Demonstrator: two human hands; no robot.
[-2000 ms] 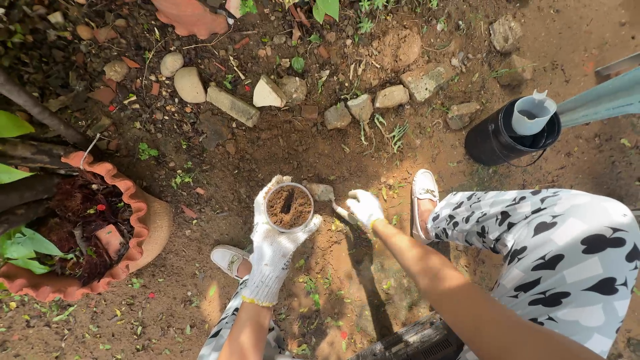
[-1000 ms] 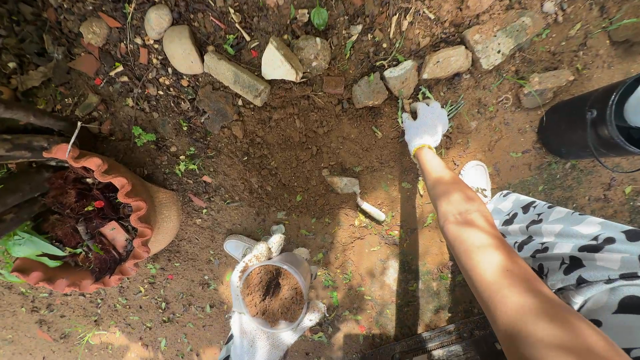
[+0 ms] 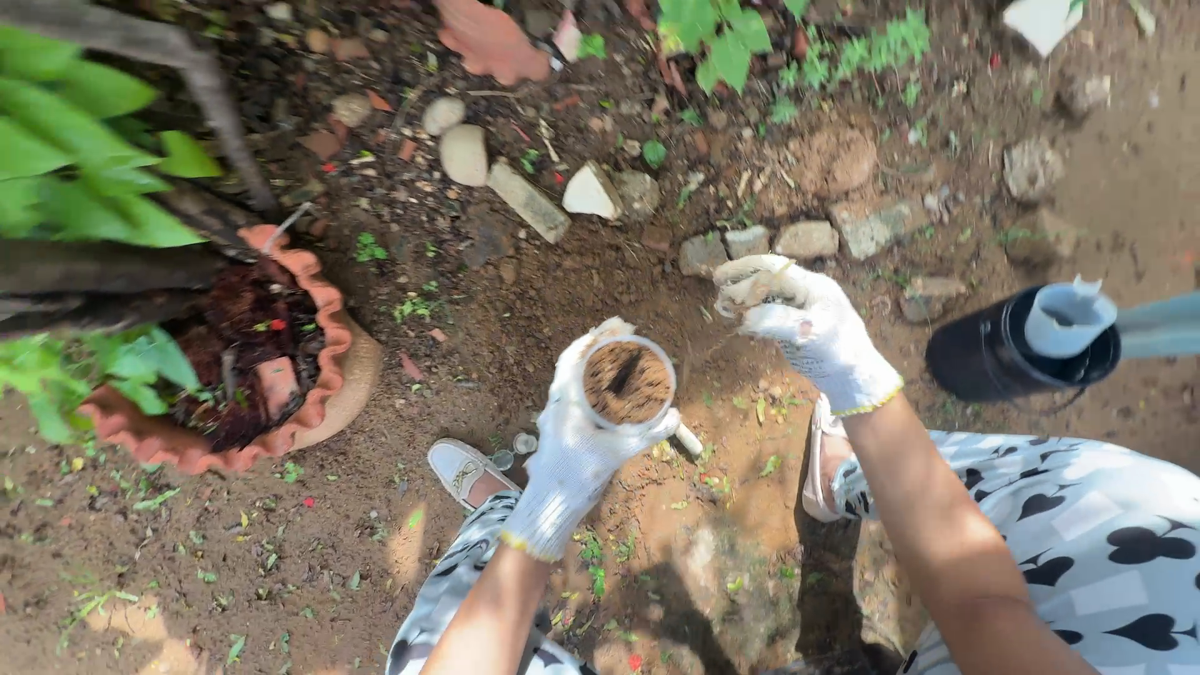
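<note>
My left hand [image 3: 586, 431], in a white knit glove, holds a white cup [image 3: 670, 361] filled with brown soil [image 3: 628, 382] that has a dark hollow in the middle. Just right of the cup, the pale handle of a trowel [image 3: 687, 437] lies on the ground; the rest of it is hidden. My right hand [image 3: 797, 309], also gloved, is raised up and to the right of the cup with its fingers curled. Whether something small is between those fingers is not clear.
A terracotta pot [image 3: 328, 375] with a wavy rim stands at left beside wooden stems. Stones [image 3: 808, 240] edge the bed above. At right stands a black bucket [image 3: 975, 352] with a pale pipe-like piece inside. My shoes [image 3: 464, 471] flank the work area.
My right hand was at the trowel, then reached to small plants by the stones, and is now back nearer the cup. The left hand still holds the cup. The view has shifted.
</note>
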